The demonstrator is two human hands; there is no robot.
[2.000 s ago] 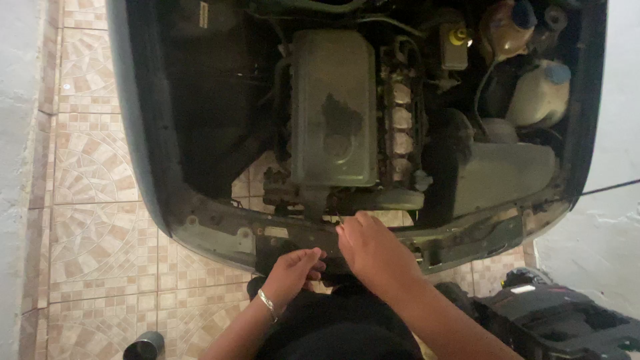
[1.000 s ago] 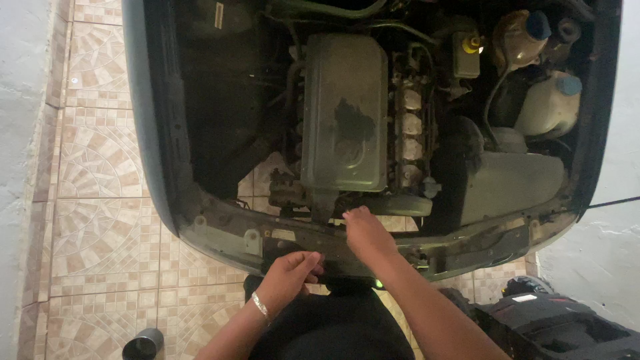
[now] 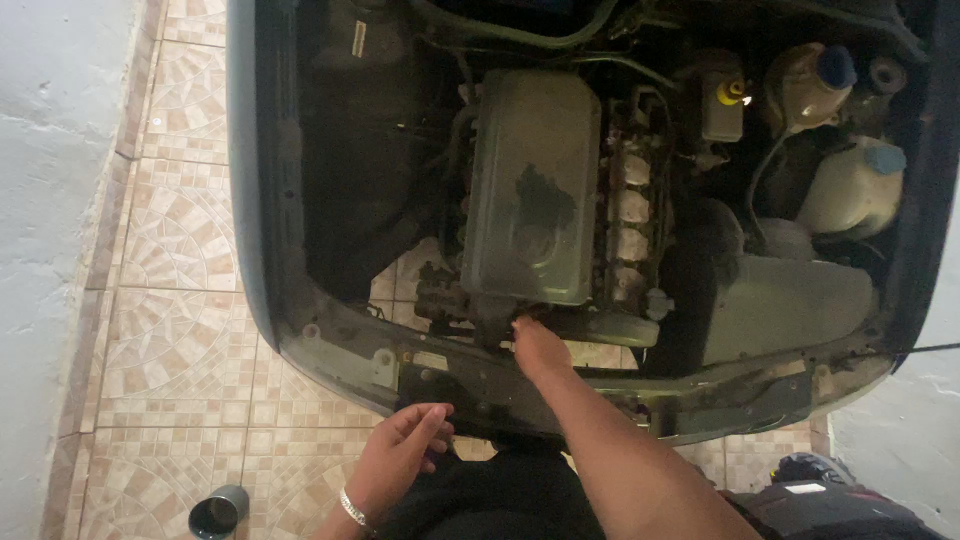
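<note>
A car's open engine bay fills most of the head view, with a dusty plastic engine cover (image 3: 534, 202) at its middle. My right hand (image 3: 538, 346) reaches over the front crossmember (image 3: 480, 375) to just below the cover's front edge; its fingertips are partly lost in shadow, so whether they hold anything is unclear. Outside the bay, near the crossmember's front edge, my left hand (image 3: 409, 454) is half curled, fingers bent toward the thumb. Something small and dark lies by its lower fingers, too unclear to name. A bracelet circles the left wrist.
Right of the engine are a small reservoir with a yellow cap (image 3: 724, 112), a brownish tank with a blue cap (image 3: 806, 86) and a whitish tank (image 3: 855, 187). A dark cylindrical container (image 3: 219, 511) stands on the tiled floor at lower left. A black bag (image 3: 832, 502) lies at lower right.
My right hand has moved farther into the engine bay, toward the engine cover's front edge. My left hand remains outside the crossmember.
</note>
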